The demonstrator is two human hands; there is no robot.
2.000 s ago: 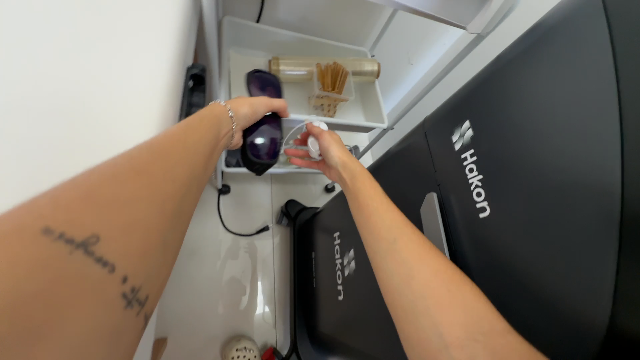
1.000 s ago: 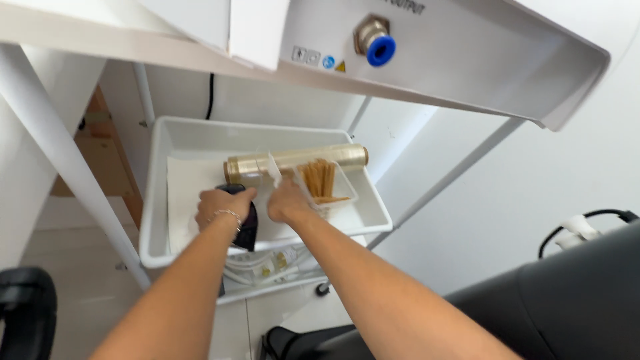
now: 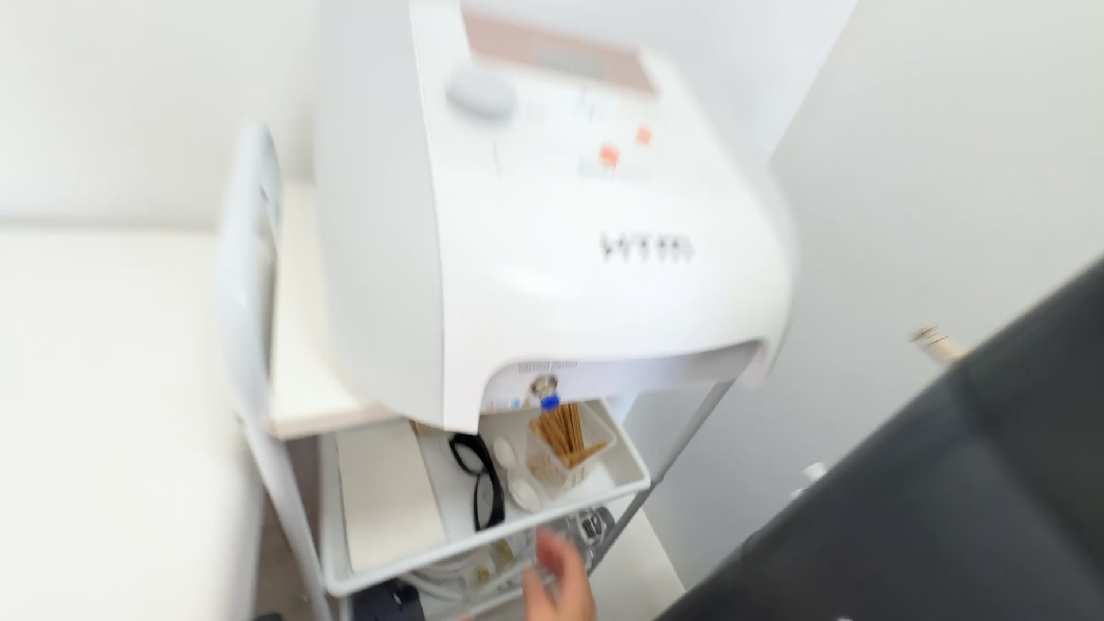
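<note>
My right hand [image 3: 561, 580] is at the bottom edge, blurred, below the front rim of the upper white tray [image 3: 487, 536]. Its fingers are apart and nothing shows in them. My left hand is out of sight; a sliver of skin at the bottom edge cannot be assigned. Black-framed glasses [image 3: 489, 492] lie in the tray, between a flat cream-white item [image 3: 388, 492] and two small white oval pieces, one nearer the front [image 3: 523, 494] and one behind [image 3: 504, 453]. To their right, a clear plastic basket [image 3: 552, 466] holds wooden sticks [image 3: 565, 431].
A large white machine [image 3: 552, 293] with a blue-ringed port [image 3: 549, 401] stands on the cart top, overhanging the tray. Cables and clear items [image 3: 466, 573] fill the lower tray. A white surface [image 3: 103, 414] is at left, black upholstery [image 3: 931, 483] at right.
Both hands have left the upper tray. The dark glasses, in my left hand two seconds ago, now lie in the tray, let go. The view has swung up toward the machine.
</note>
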